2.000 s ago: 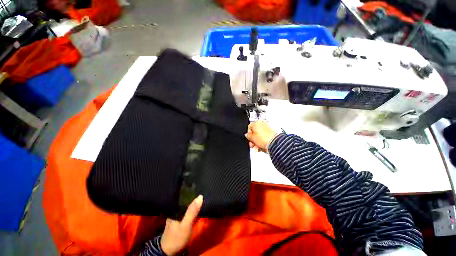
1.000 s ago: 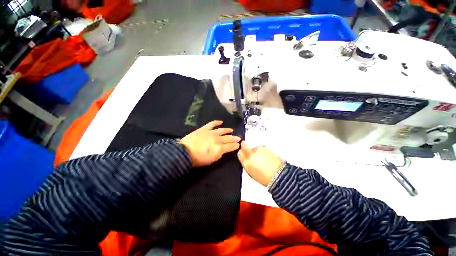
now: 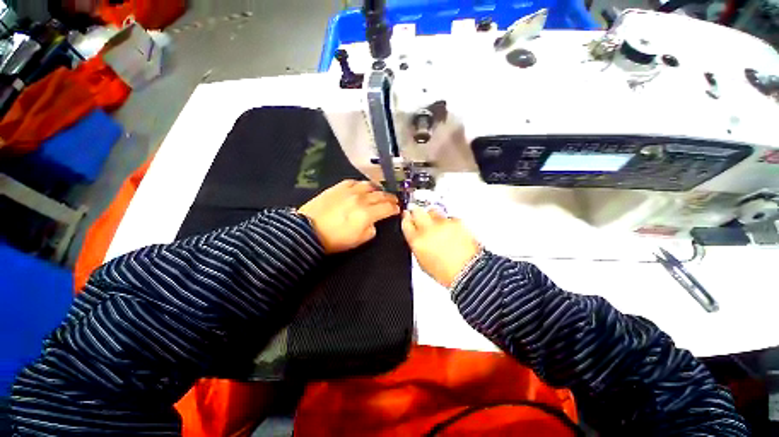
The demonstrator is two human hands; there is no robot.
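The black padded panel lies flat on the white sewing table, its right edge at the presser foot of the sewing machine. A camouflage strip shows on the panel's upper part; my left arm covers the middle. My left hand rests flat on the panel with fingertips close to the presser foot. My right hand pinches the panel's right edge just in front of the foot. The needle and the exact stitching spot are too small and partly hidden to tell.
Thread snips lie on the table at right. A blue bin stands behind the table. Orange-red cloth hangs below the front edge. More orange cloth and a blue bin are at left.
My left hand has moved from the panel's lower edge onto its top near the foot. The panel has turned slightly and lies flatter. The view has shifted closer to the machine.
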